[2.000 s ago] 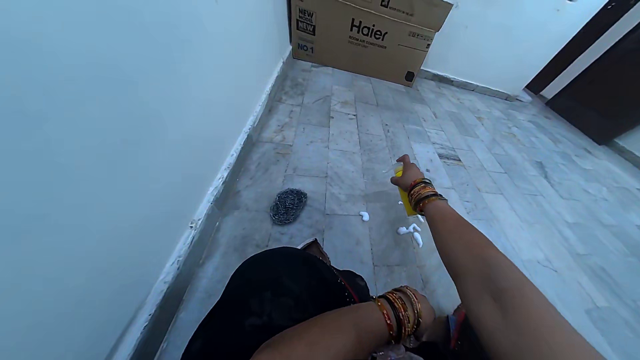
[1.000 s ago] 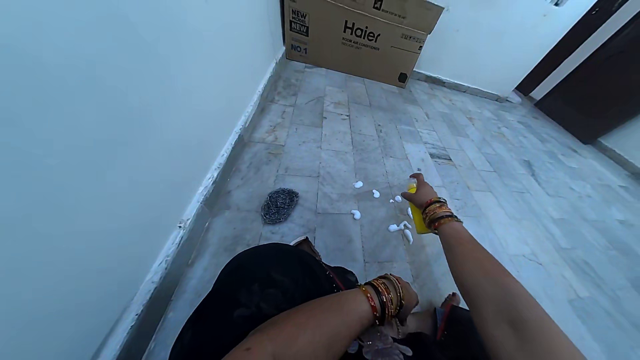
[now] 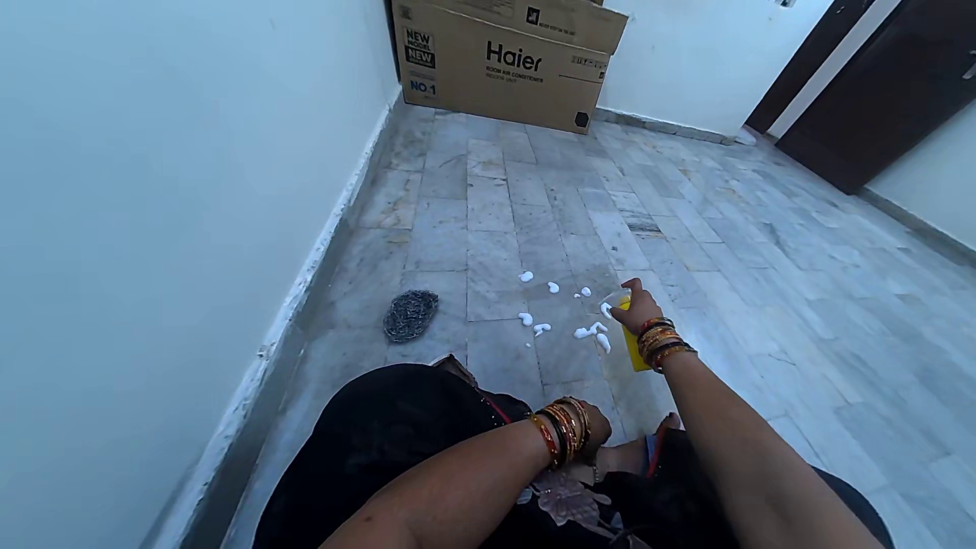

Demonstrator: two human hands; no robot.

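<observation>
My right hand [image 3: 640, 309] grips a yellow bottle [image 3: 632, 343] with a clear top, held low over the marble floor on the right. White dollops [image 3: 585, 332] lie on the tiles to the left of the bottle, with more of them [image 3: 526, 276] spread farther out. My left hand [image 3: 598, 427] rests near my knees and foot; its fingers are mostly hidden, so whether it holds anything does not show. A dark wire-like scouring pad [image 3: 411, 315] lies on the floor at the left, apart from both hands.
A Haier air conditioner carton [image 3: 503, 72] stands against the far wall. The white wall [image 3: 191, 191] runs along my left side, with a skirting edge [image 3: 305, 267] at its foot. A dark brown door [image 3: 877, 91] is at the far right.
The bottle, in my right hand, has tilted and moved about over the floor. More white dollops lie on the tiles than before. My left hand has stayed near my knees.
</observation>
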